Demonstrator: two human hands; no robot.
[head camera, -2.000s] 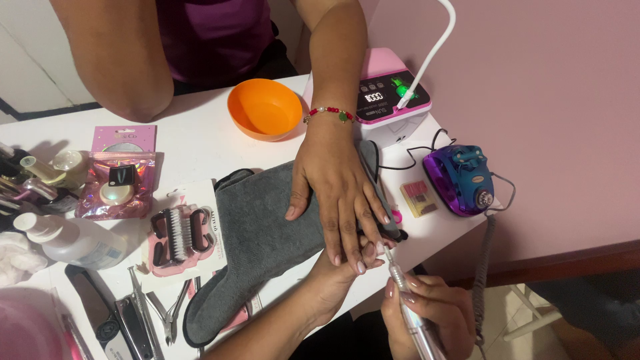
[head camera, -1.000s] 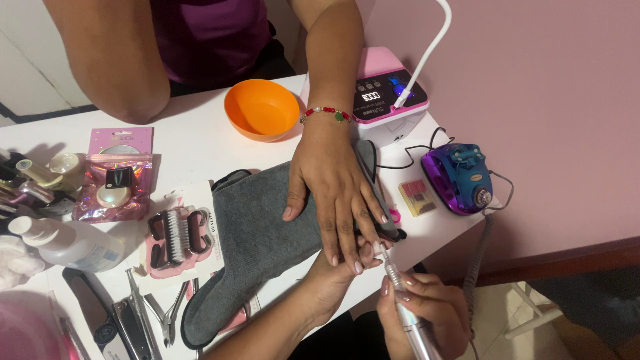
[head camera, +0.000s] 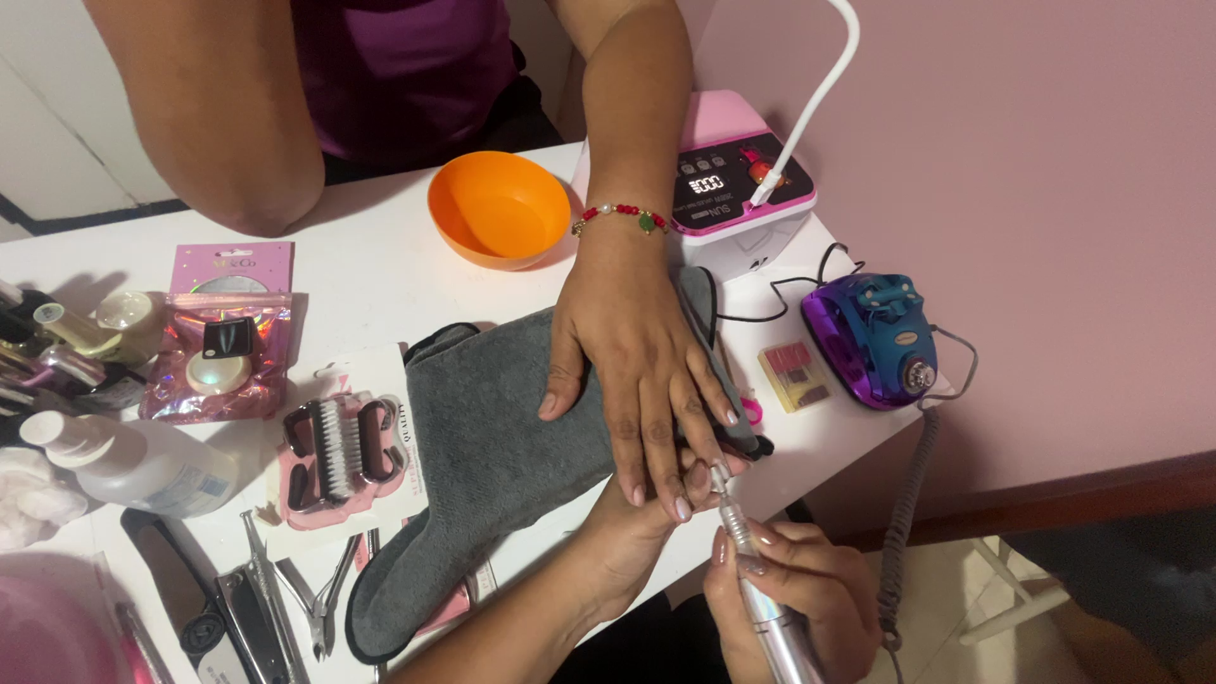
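My right hand (head camera: 803, 594) grips a silver electric nail drill handpiece (head camera: 750, 560) like a pen. Its tip is at a fingernail of the other person's hand (head camera: 636, 370), which lies palm down with fingers spread and wears a red beaded bracelet. My left hand (head camera: 632, 541) comes from below and is closed on that person's fingers near the tip; part of it is hidden under them. Under the other person's hand lies a grey cloth (head camera: 503, 408). A coiled cord (head camera: 907, 532) hangs from the blue and purple drill control unit (head camera: 874, 337) at right.
An orange bowl (head camera: 499, 211) and a pink and white nail lamp (head camera: 741, 190) stand at the back. A small box of drill bits (head camera: 794, 376) is near the control unit. At left are a nail brush (head camera: 342, 451), a pump bottle (head camera: 133, 465), polish bottles (head camera: 81, 328) and cuticle nippers (head camera: 321, 598).
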